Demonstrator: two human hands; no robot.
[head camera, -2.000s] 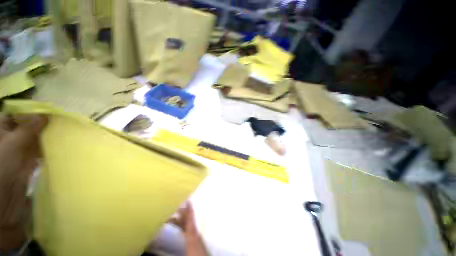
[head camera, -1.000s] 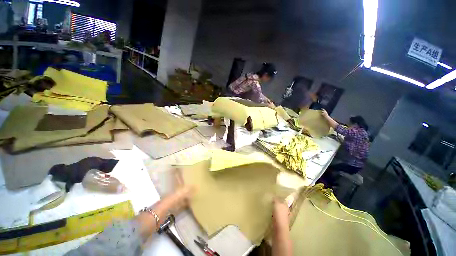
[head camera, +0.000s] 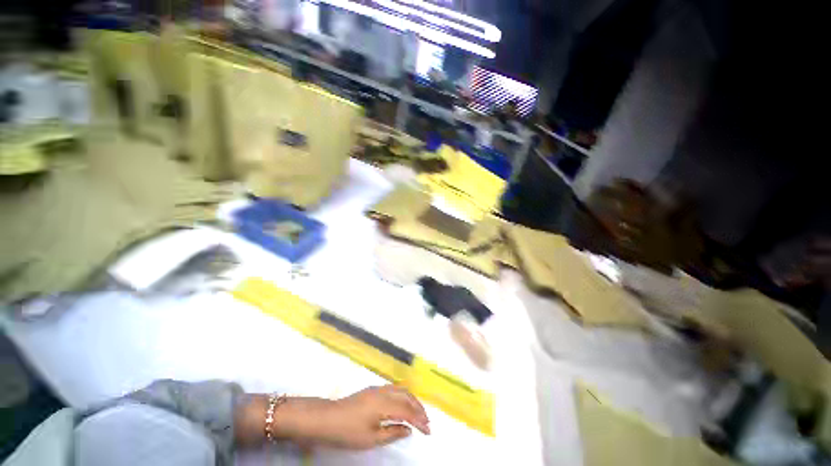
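Observation:
My left hand (head camera: 378, 417), with a bracelet at the wrist, reaches from the lower left over the white bench, beside the yellow ruler (head camera: 305, 323) with its black central band. Its fingers curve loosely and nothing shows in them; the picture is blurred. My right hand is out of the picture. The blue parts bin (head camera: 305, 244), with small pieces inside, stands beyond the ruler. A black cloth (head camera: 456, 298) and a brownish glue bottle or packet (head camera: 470, 340) lie beyond the ruler's right part.
Khaki bag shells (head camera: 305, 168) stand upright at the back left. Cut khaki panels (head camera: 73, 218) spread at the left. Folded khaki pieces (head camera: 574, 282) and yellow lining pieces (head camera: 469, 182) lie at the back. A khaki panel (head camera: 620, 437) lies at the lower right, on the bench (head camera: 137, 337).
The view has swung back left from the right side of the bench. The khaki panel both hands held is out of them; my left hand is over the bench and my right hand has left view.

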